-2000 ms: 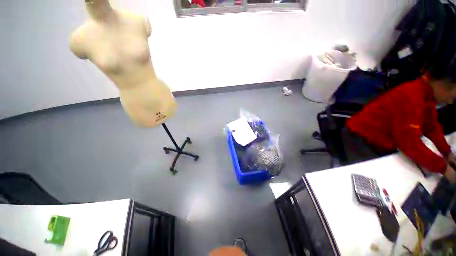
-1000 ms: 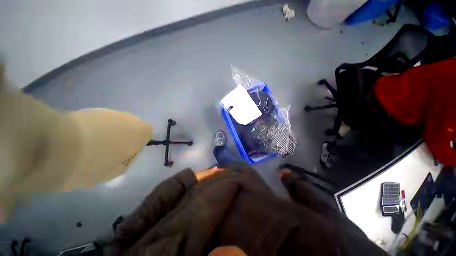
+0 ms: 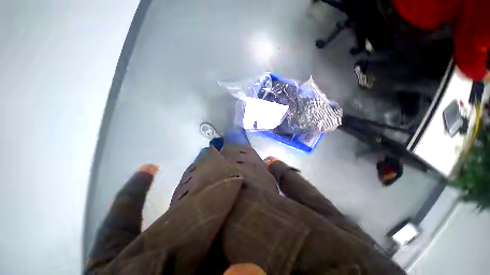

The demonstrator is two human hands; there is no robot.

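A blue plastic crate (image 3: pixel 293 142) stands on the grey floor just ahead of my feet. Clear crinkled plastic bags (image 3: pixel 317 110) with dark contents fill it, and a white sheet (image 3: pixel 263 114) lies on top at its left. My left hand (image 3: pixel 149 168) hangs out to the left of my brown coat, small and blurred. My right hand (image 3: pixel 272 160) is near the front of the coat, below the crate, mostly hidden by the sleeve. Neither hand touches the crate. The fingers are too unclear to read.
A person in red (image 3: pixel 430 13) is at the upper right beside a black wheeled chair (image 3: pixel 336 35). A white desk (image 3: pixel 438 142) with a calculator (image 3: pixel 454 118) stands at the right, with a green plant (image 3: pixel 475 172) near it. A white wall (image 3: pixel 48 107) runs along the left.
The view has turned, and the dress form has left the picture. The crate now shows turned, and the desk lies further right. My left hand now shows further left, away from my coat.
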